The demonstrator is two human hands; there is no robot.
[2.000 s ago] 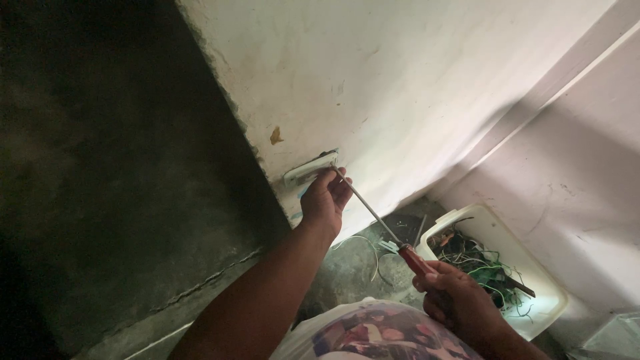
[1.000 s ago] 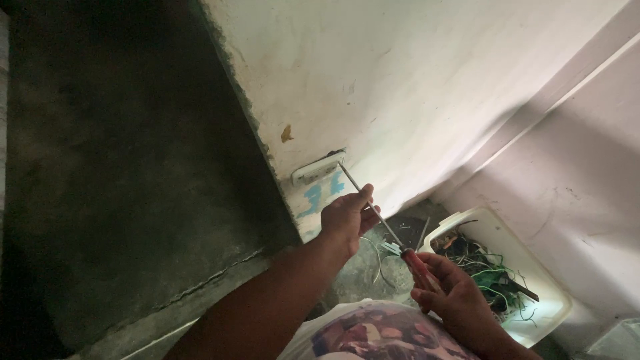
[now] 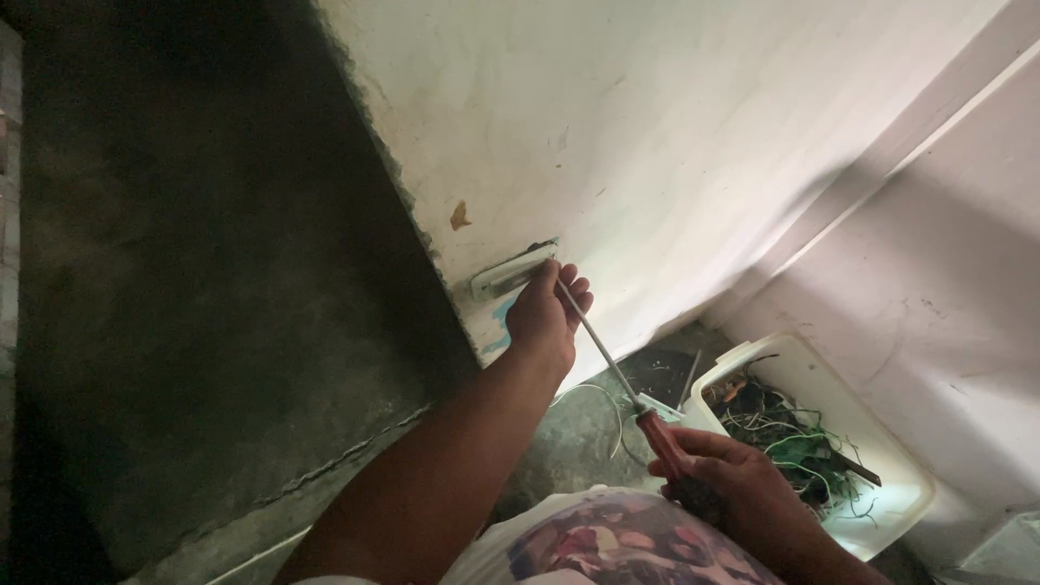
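Note:
My right hand (image 3: 723, 483) grips the red handle of a long screwdriver (image 3: 601, 349), low at the right of centre. The metal shaft slants up and left to a white wall plate (image 3: 508, 272) on the painted wall. At the plate's right end, my left hand (image 3: 552, 305) has its thumb and fingertips around the shaft near the tip. The tip itself is hidden by the fingers. A dark gap shows in the wall above the plate's right end, and blue paint shows just below the plate.
A white plastic bin (image 3: 877, 422) full of tangled wires stands on the floor at the right. A thin pale wire (image 3: 613, 406) and a small white piece (image 3: 662, 408) lie on the concrete floor. The wall's rough edge (image 3: 398, 179) borders a dark area.
One second ago my left hand held the shaft lower, with the plate uncovered; it has moved up to the plate's right end. My right hand has kept its grip on the handle.

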